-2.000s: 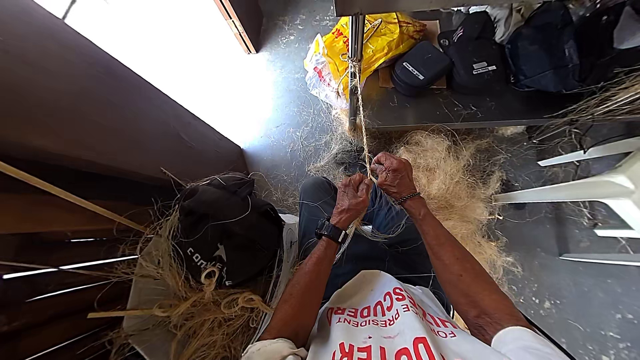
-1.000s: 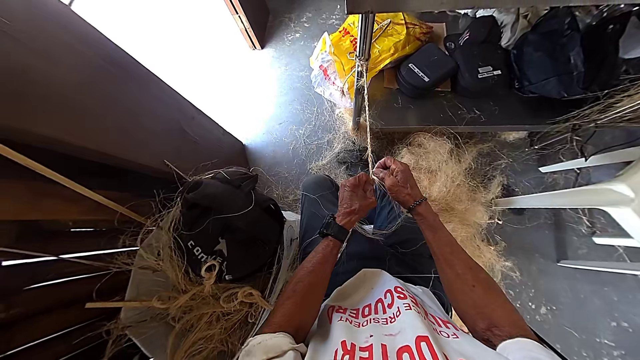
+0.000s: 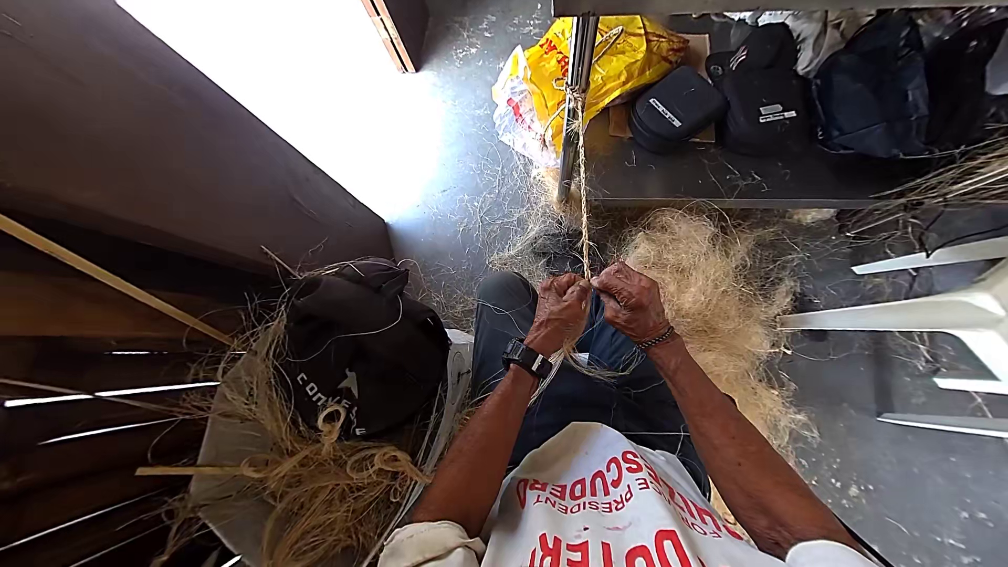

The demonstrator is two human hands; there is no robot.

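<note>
A thin cord of pale plant fibre [image 3: 583,189] runs from a knot on a metal post [image 3: 579,55] down to my two hands, which meet over my knees. My left hand [image 3: 561,309], with a black watch at its wrist, is closed on the cord's lower end. Touching it from the right, my right hand [image 3: 630,299] pinches the fibres at the same spot. Loose strands hang beneath both hands. A heap of loose fibre [image 3: 693,291] lies on the floor beyond my right forearm.
On the left a black bag [image 3: 366,354] and tangled fibre [image 3: 331,480] rest on a seat. White plastic chair legs [image 3: 906,315] stand at right. A yellow plastic bag [image 3: 630,59], a black case [image 3: 677,106] and dark bags sit by or on a low shelf [image 3: 709,185].
My hands stay at the cord's lower end, with small shifts of the fingers; my left hand, lower and a little apart two seconds ago, is now level with my right.
</note>
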